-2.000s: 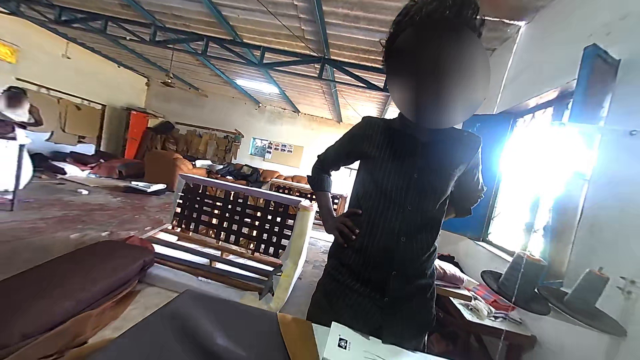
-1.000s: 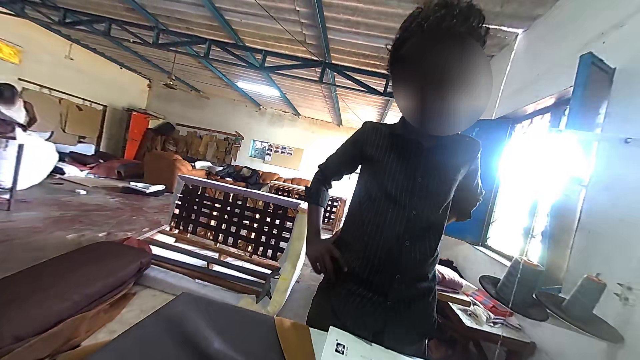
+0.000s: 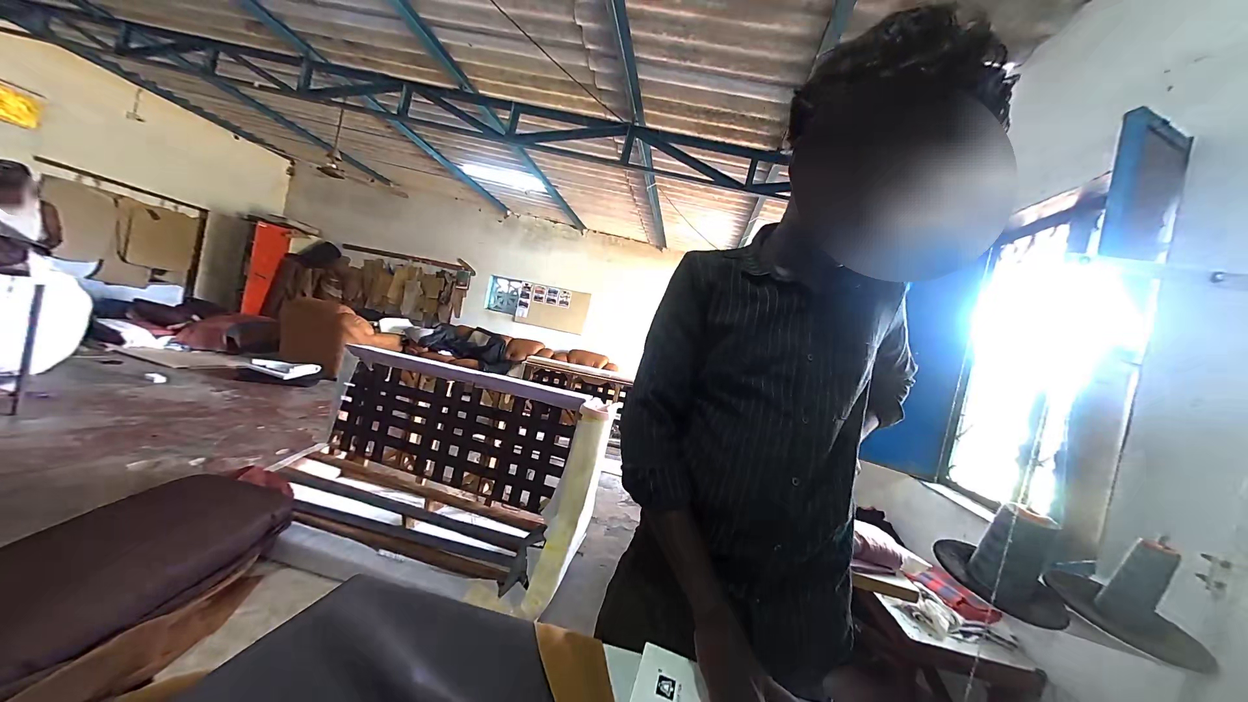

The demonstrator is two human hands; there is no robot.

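Observation:
Neither of my hands shows in the head view. At the bottom centre lies dark grey upholstery material (image 3: 390, 648) with a brown strip (image 3: 575, 663) along its right side. Beside that strip is the pale body of a machine bearing a printed mark (image 3: 663, 678), partly cut off by the frame's lower edge. A person in a dark striped shirt (image 3: 760, 390) stands across from me, one hand lowered close to the pale body. Whether that hand touches it I cannot tell.
A dark brown cushion (image 3: 127, 556) lies at left. Behind stands a sofa frame with woven black webbing (image 3: 448, 429). Grey thread cones (image 3: 1014, 546) stand on round holders at right, near a cluttered side table (image 3: 975, 648). Another person (image 3: 24, 214) is at far left.
The person in the striped shirt has lowered the hand that was at the hip, down toward the pale machine body, and leans slightly forward.

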